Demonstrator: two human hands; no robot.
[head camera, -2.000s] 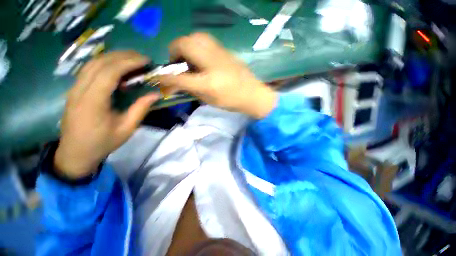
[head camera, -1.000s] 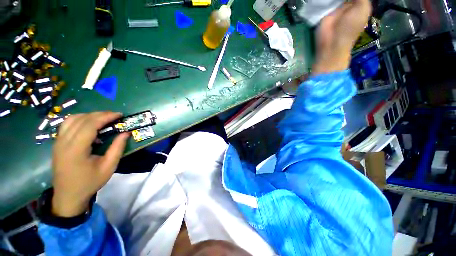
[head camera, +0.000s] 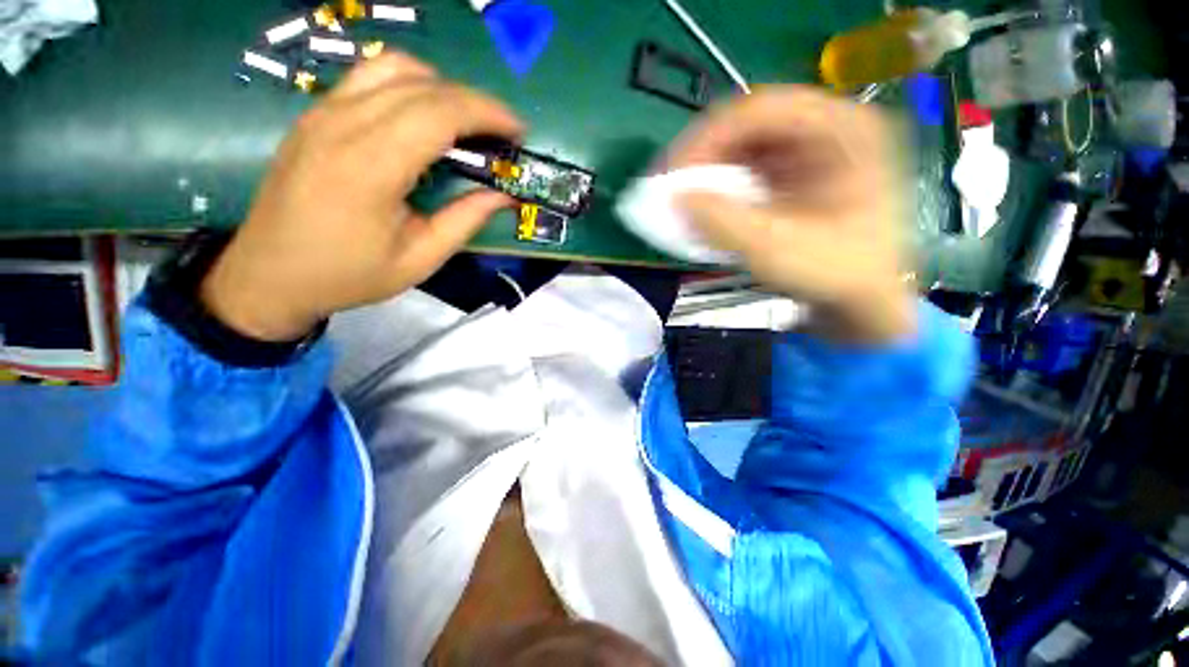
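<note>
My left hand (head camera: 359, 196) holds a black handheld device (head camera: 563, 185) between thumb and fingers over the bench's front edge. Its open side shows a circuit board and a white strip at the end near my fingers. A small silvery battery (head camera: 543, 227) hangs from it by a yellow piece, on my side. My right hand (head camera: 822, 196) is blurred and holds a white wipe (head camera: 685, 209) just right of the device, not touching it. My right fingers partly hide the wipe.
On the green bench (head camera: 117, 143) lie display modules (head camera: 331, 47) at upper left, a blue pick (head camera: 520, 33), a black housing cover (head camera: 670, 74) and a metal rod (head camera: 705, 43). A bottle of amber liquid (head camera: 866, 52) and a red-and-white item (head camera: 981, 170) are at right.
My right hand has come back from the far right with the white wipe, close to the device. The view has shifted; my left hand still holds the device.
</note>
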